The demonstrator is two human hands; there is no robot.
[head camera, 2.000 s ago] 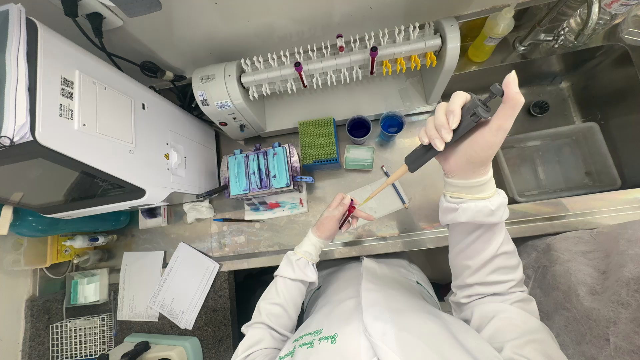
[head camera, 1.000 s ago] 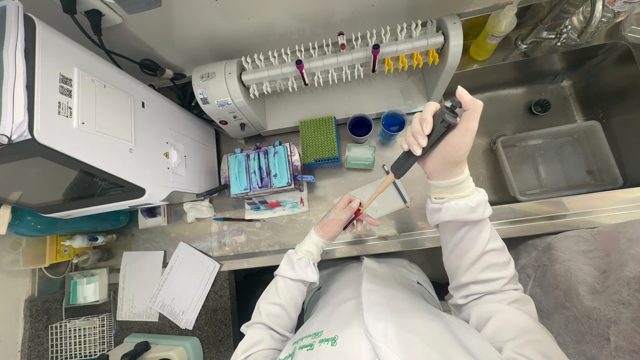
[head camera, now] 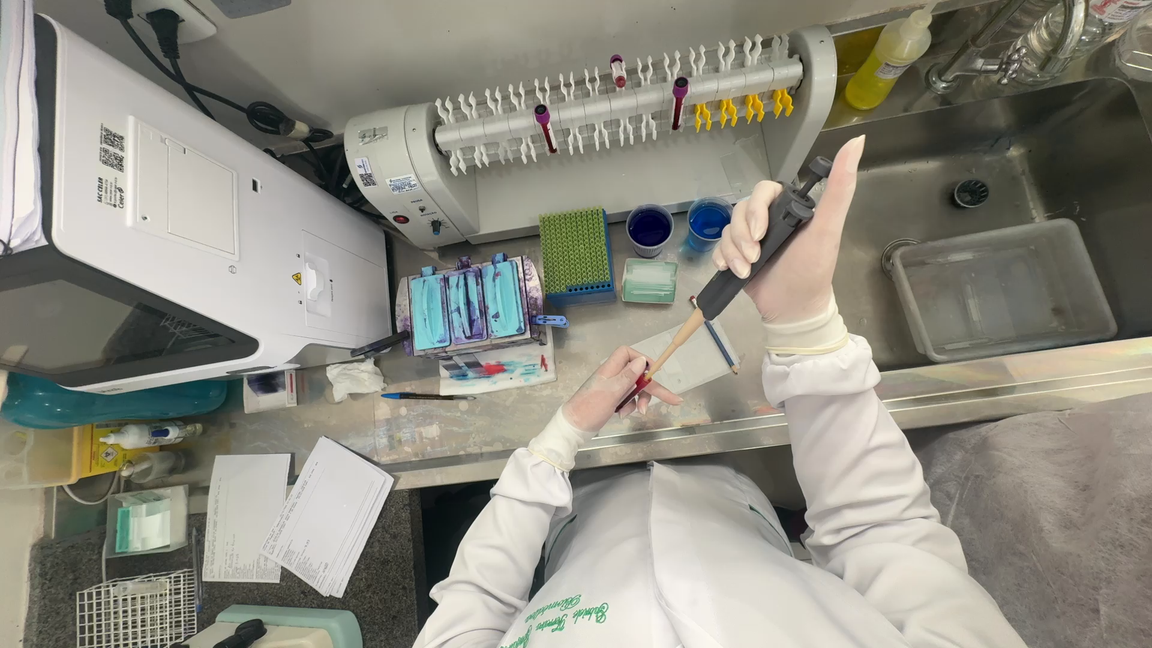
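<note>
My gloved right hand (head camera: pixel 796 243) is wrapped around a black micropipette (head camera: pixel 751 256), its thumb raised off the plunger. The pipette's tan tip (head camera: pixel 677 344) slants down to the left, into or against the mouth of a blood sample tube (head camera: pixel 635 391). That tube is tilted in the fingers of my gloved left hand (head camera: pixel 615 389), near the counter's front edge. Beneath and right of the tip lies a whitish tray or sheet (head camera: pixel 693 355) with a dark blue pencil-like stick (head camera: pixel 722 346) on it. The liquid level in the tube cannot be made out.
A tube mixer (head camera: pixel 621 103) with several clips stands behind a green tip rack (head camera: pixel 576 256), two cups of blue liquid (head camera: pixel 649 230) and a small clear box (head camera: pixel 649 281). Blue staining troughs (head camera: pixel 468 306) are at left, beside a white analyser (head camera: pixel 207 198). A steel sink (head camera: pixel 1017 135) holds a plastic basin (head camera: pixel 1003 288).
Over the two seconds, my right hand and the pipette have moved to the left and slightly down. My left hand keeps hold of the tube in nearly the same place.
</note>
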